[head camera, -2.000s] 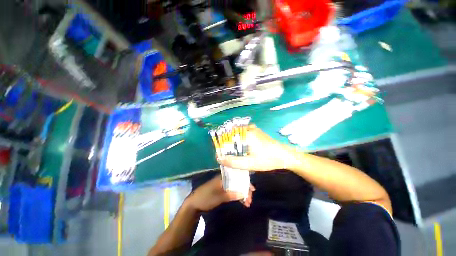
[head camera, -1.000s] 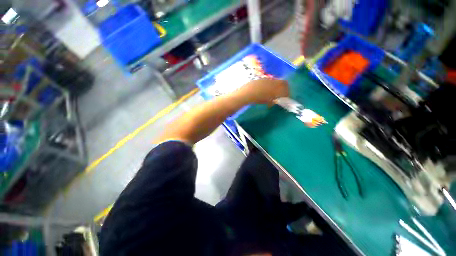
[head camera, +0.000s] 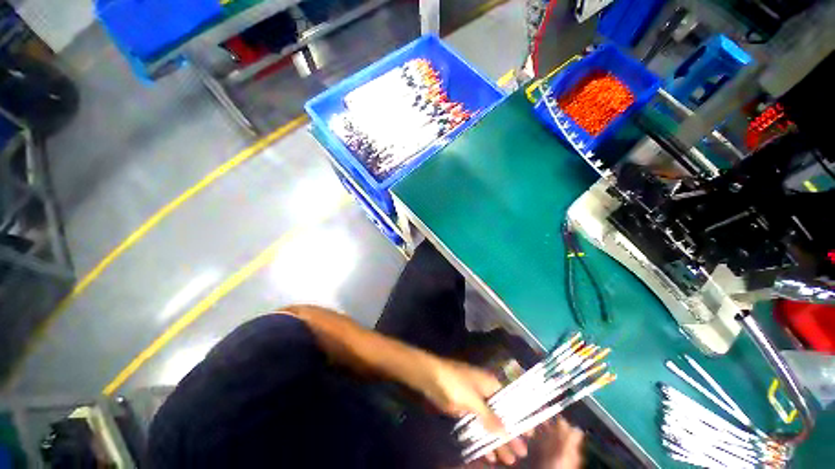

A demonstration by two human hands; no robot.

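Observation:
My left hand point(head camera: 469, 396) holds a fanned bundle of white sleeved wire leads point(head camera: 540, 394) low over my lap, beside the bench's front edge. Their dark-banded, orange-yellow tips point up and right, over the edge. My right hand point(head camera: 560, 446) is just below the bundle, partly cut off by the bottom edge. Its fingers are blurred, and I cannot tell if it touches the leads. The black terminal crimping machine point(head camera: 691, 224) stands on its pale base at the right. Green-handled cutters point(head camera: 583, 275) lie on the green mat before it.
A blue bin of leads point(head camera: 320, 117) stands at the bench's far left end. A smaller blue bin holds small orange pieces point(head camera: 597, 103). A terminal strip point(head camera: 575, 139) runs beside it to the machine. Loose leads point(head camera: 710, 430) lie lower right, near a curved metal tube point(head camera: 778, 366).
My left hand has moved from beside the blue lead bin back to my lap and now holds a fanned bundle. My right hand has come into view. The camera view has shifted.

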